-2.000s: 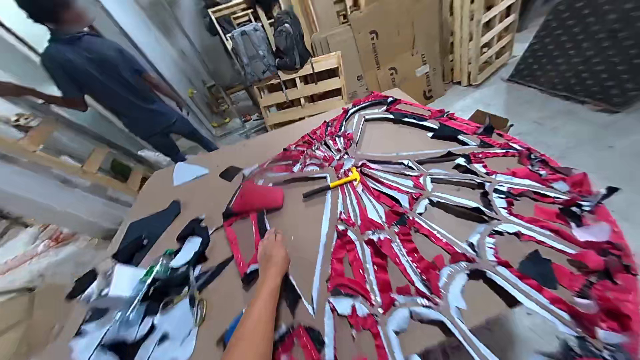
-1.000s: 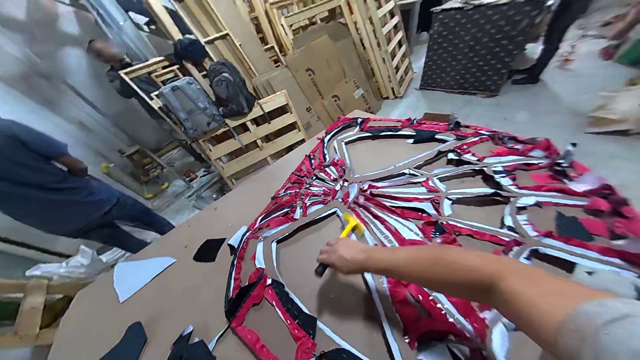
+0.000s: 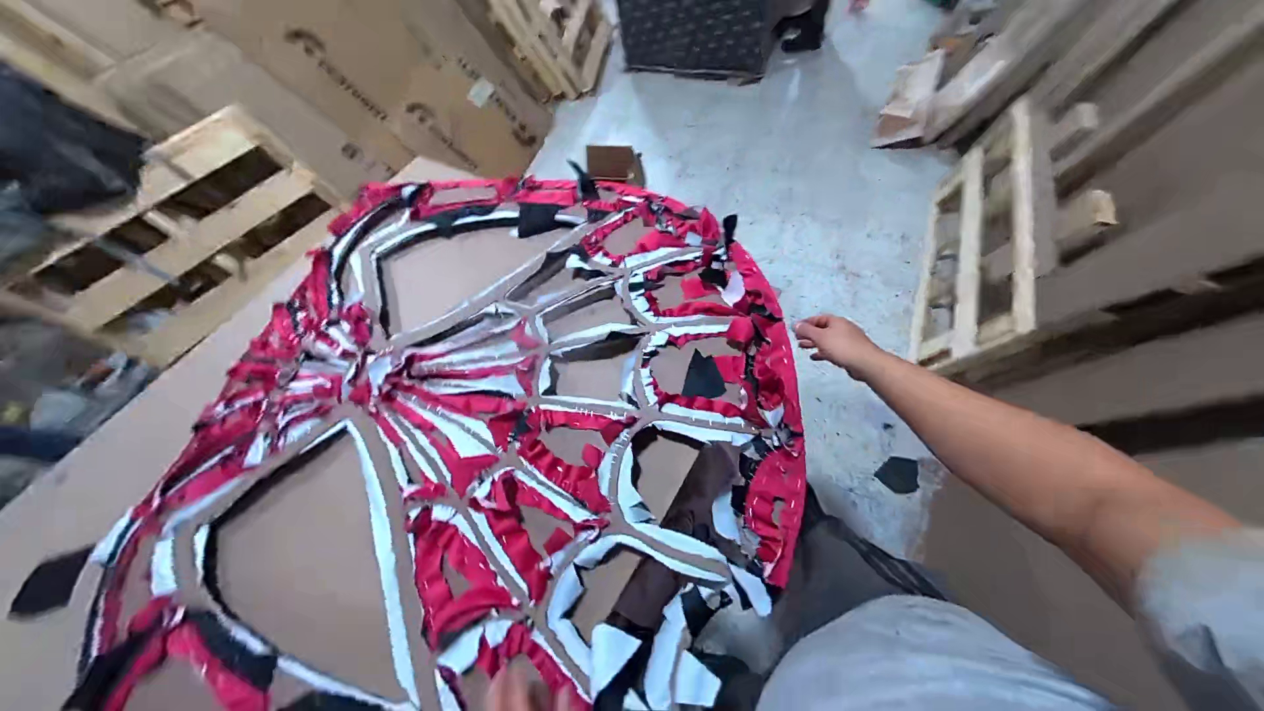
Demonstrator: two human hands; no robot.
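A web-like panel of red, white and black fabric strips [image 3: 583, 420] lies over the brown board. Just beyond its right-hand rim, my right hand [image 3: 834, 344] is held out above the floor, fingers loosely bent, with nothing seen in it. Blurred at the bottom edge, my left hand [image 3: 525, 688] is at the red and white strips; its grip cannot be made out. A black fabric scrap [image 3: 704, 375] lies in one opening of the web, and another black scrap [image 3: 49, 583] is on the board at the left.
Wooden pallets stand at the left [image 3: 188, 227] and right [image 3: 978, 237], with large cardboard sheets [image 3: 395, 79] behind. A small brown box [image 3: 614, 165] sits past the board's far edge. A dark scrap [image 3: 897, 475] lies on the floor [image 3: 721, 138]. My leg is below the web's right rim.
My right hand has let go of the yellow-and-black tool it was on one second ago and moved to the web's right rim. The tool is out of sight. The view has swung right.
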